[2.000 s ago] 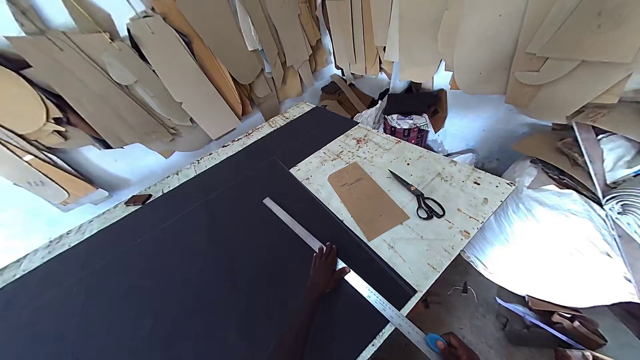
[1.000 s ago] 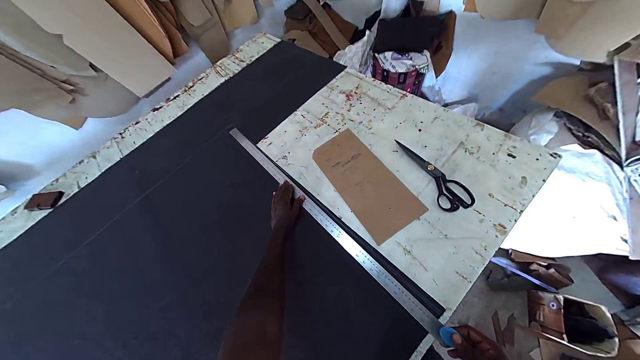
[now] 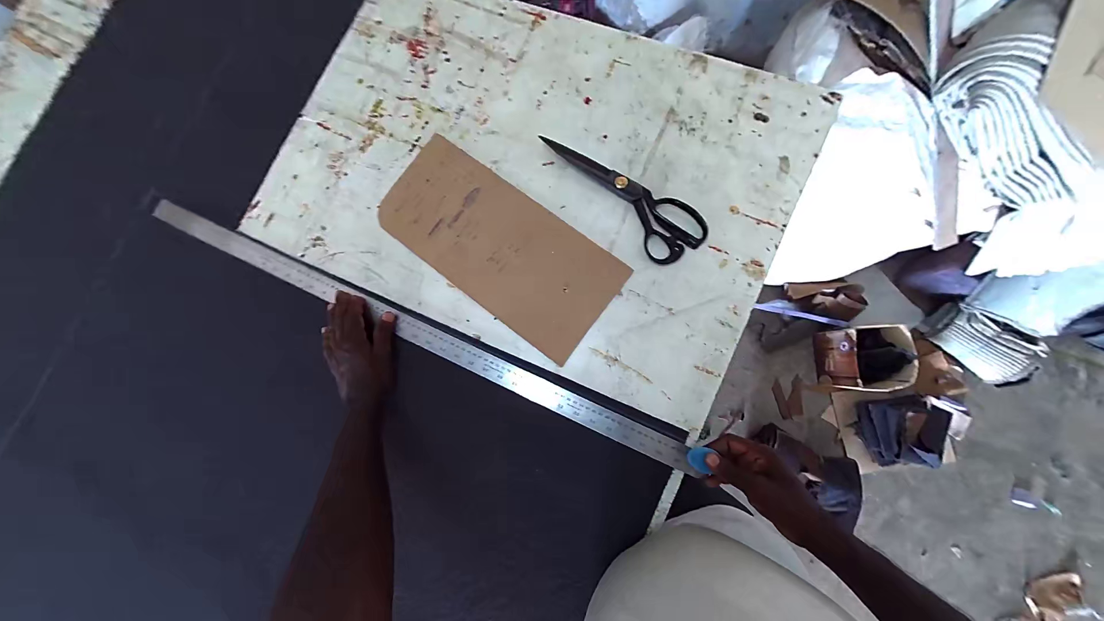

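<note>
A long metal ruler (image 3: 535, 388) lies slantwise on dark fabric (image 3: 216, 431), close along the fabric's edge. The fingertips of my left hand (image 3: 358, 349) press flat on the ruler, left of its middle. At the ruler's lower right end, by the table edge, my right hand (image 3: 755, 474) pinches a flat blue piece (image 3: 700, 461), likely tailor's chalk, against the metal. On the stained pale tabletop (image 3: 690, 345) beyond the ruler lies a brown cardboard pattern piece (image 3: 509, 250) with faint writing. Black-handled tailor's shears (image 3: 630, 190) rest to its right, blades nearly closed.
The table's right edge drops to a concrete floor (image 3: 975, 535). An open box (image 3: 862, 358) and dark scraps (image 3: 901, 431) sit down there. White sheeting (image 3: 854, 190) and striped fabric (image 3: 1009, 121) are at the upper right. My knee (image 3: 716, 569) is near the table's front edge.
The ruler has moved toward the fabric's edge beside the cardboard piece, both hands staying on it. The view has tilted down and come closer.
</note>
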